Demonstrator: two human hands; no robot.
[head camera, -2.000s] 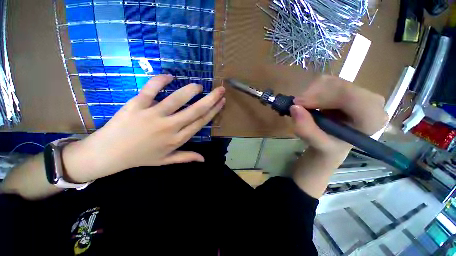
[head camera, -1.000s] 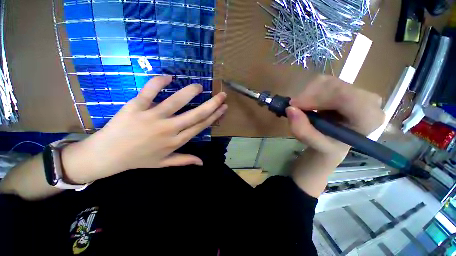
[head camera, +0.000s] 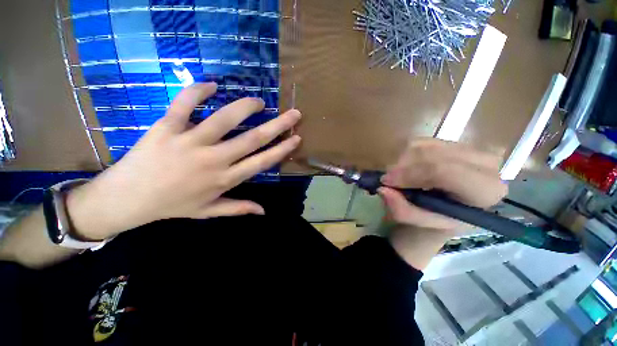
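Observation:
Blue solar cell pieces lie joined in a panel on the brown tabletop, crossed by silvery lines, with connecting wires along the left and right sides. My left hand lies flat over the near part of the panel, fingers spread, fingertips at its right edge; it grips nothing. My right hand holds the black soldering iron like a pen. Its metal tip points left, just right of my left fingertips near the table's front edge. Whether the tip touches anything cannot be told.
A messy pile of short silver ribbons lies right of the panel. White strips lie beside it. A black stand is at the far right, a red container at the right edge. Long silver ribbons show at the left edge.
The soldering iron and my right hand have moved down, nearer the table's front edge. My left hand has stayed on the panel. The whole view has shifted slightly.

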